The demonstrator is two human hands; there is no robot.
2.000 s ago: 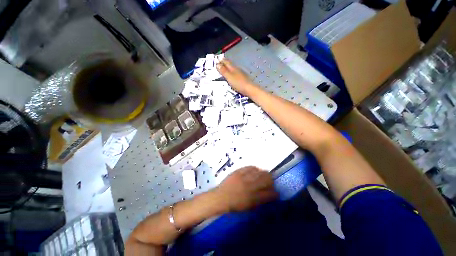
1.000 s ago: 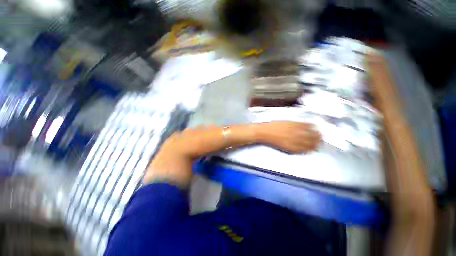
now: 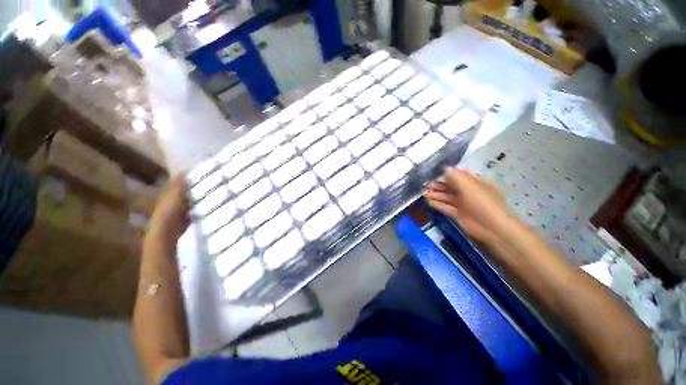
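A stack of filled trays (image 3: pixel 323 169) lies in front of me, a grid of white housings on top and several tray layers showing at the near edge. My left hand (image 3: pixel 174 201) is at the stack's left end, its fingers partly hidden by the edge. My right hand (image 3: pixel 460 197) is at the stack's right near corner, fingers at the edge; whether it grips the trays is unclear. The stack rests over a white side surface (image 3: pixel 214 319).
The perforated worktable (image 3: pixel 538 177) with its blue bench edge (image 3: pixel 470 301) is at right. The reddish-brown fixture (image 3: pixel 639 218), a dark round nozzle (image 3: pixel 666 86), a paper slip (image 3: pixel 575 114) and a scrap box (image 3: pixel 523 34) stand there. Cartons (image 3: pixel 98 158) are at left.
The view has swung left to the tray stack. My left hand has left the worktable for the stack's left end, and my right hand has moved from the loose parts to its right corner.
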